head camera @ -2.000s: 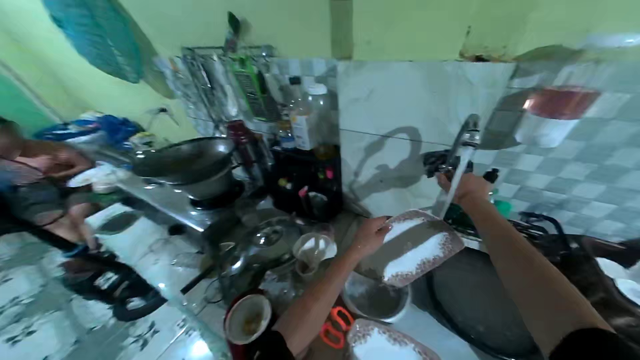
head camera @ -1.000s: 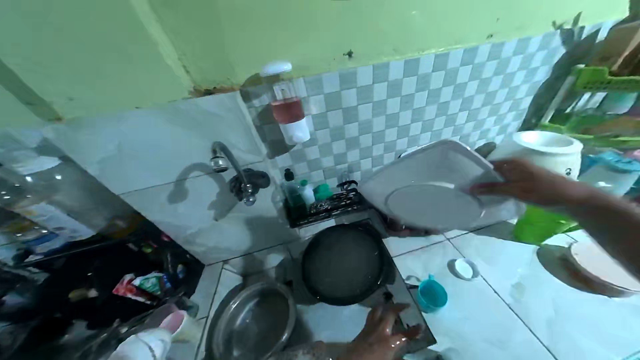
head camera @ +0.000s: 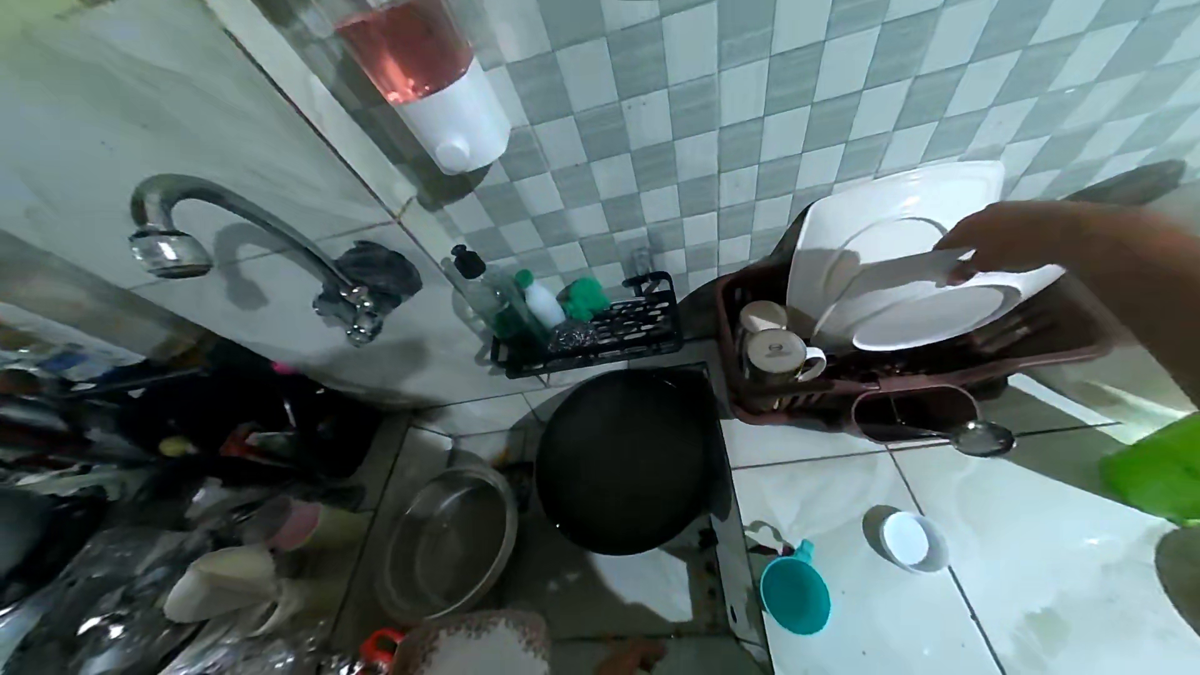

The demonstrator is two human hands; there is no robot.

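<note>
My right hand (head camera: pixel 1022 239) grips the edge of a white square plate (head camera: pixel 923 309), which stands tilted in a brown plastic dish rack (head camera: pixel 1041 356). Another white plate (head camera: pixel 937 192) leans behind it in the rack, and upturned mugs (head camera: pixel 775 353) sit at the rack's left end. Only part of my left hand (head camera: pixel 633 656) shows at the bottom edge, to the right of a dish with a brown patterned rim (head camera: pixel 483 647); its fingers are not clear. A dark frying pan (head camera: pixel 626 459) and a metal basin (head camera: pixel 450 544) lie between me and the tiled wall.
The faucet (head camera: pixel 262 234) juts from the wall at left, with a soap dispenser (head camera: pixel 431 94) above. Bottles stand in a black caddy (head camera: pixel 619 328). A ladle (head camera: pixel 980 438) hangs at the rack's front. A teal cup (head camera: pixel 795 593) and small white cup (head camera: pixel 907 541) sit on the tiled counter.
The view has swung right from the sink area. My right hand was at the faucet two seconds ago, then held a white plate in the air; that hand and a plate are now at the rack.
</note>
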